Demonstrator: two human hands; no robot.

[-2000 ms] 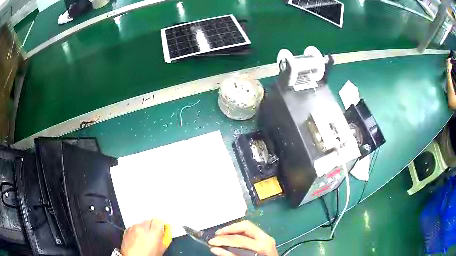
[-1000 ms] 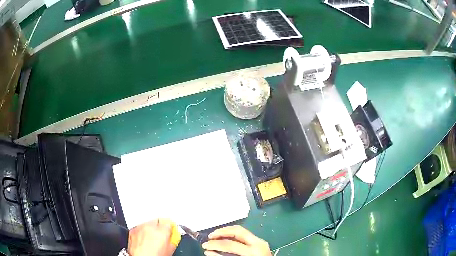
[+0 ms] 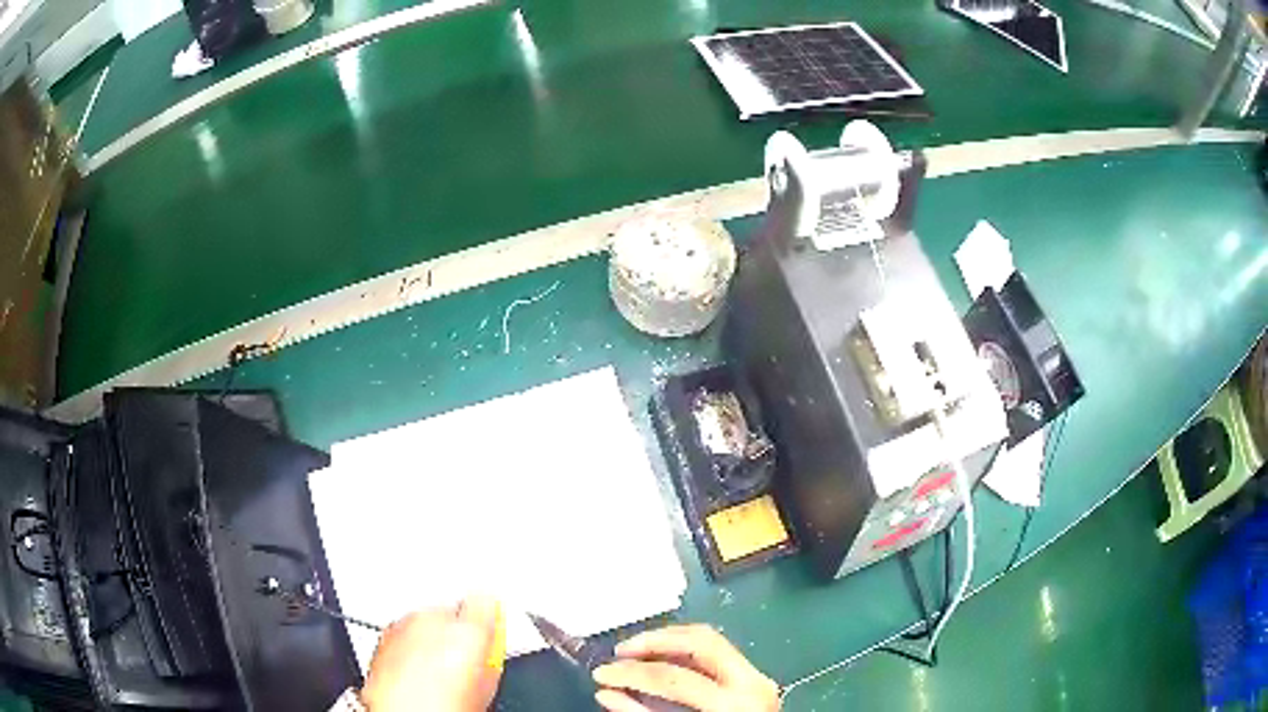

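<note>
My left hand (image 3: 438, 657), with yellow on a fingertip, is at the lower edge of the white work sheet (image 3: 501, 515). A thin dark lead wire (image 3: 341, 613) runs into its closed fingers from the black panel back (image 3: 257, 556), which leans upright at left. The wire's end is hidden. My right hand (image 3: 684, 670), cut off by the bottom edge, is shut on a dark, pointed soldering iron (image 3: 563, 643). Its tip points up-left towards my left hand, a small gap apart.
Right of the sheet stand the iron stand (image 3: 712, 445) with its yellow-orange sponge (image 3: 747, 529) and the grey feeder (image 3: 848, 376) with a white spool (image 3: 841, 195). A speckled round tin (image 3: 672, 271) is behind. A solar panel (image 3: 807, 70) lies on the green conveyor beyond the rail.
The conveyor panel has moved right. My right hand first came close to my left hand, then drew back slightly, showing the iron's tip again. The lead wire shows more clearly.
</note>
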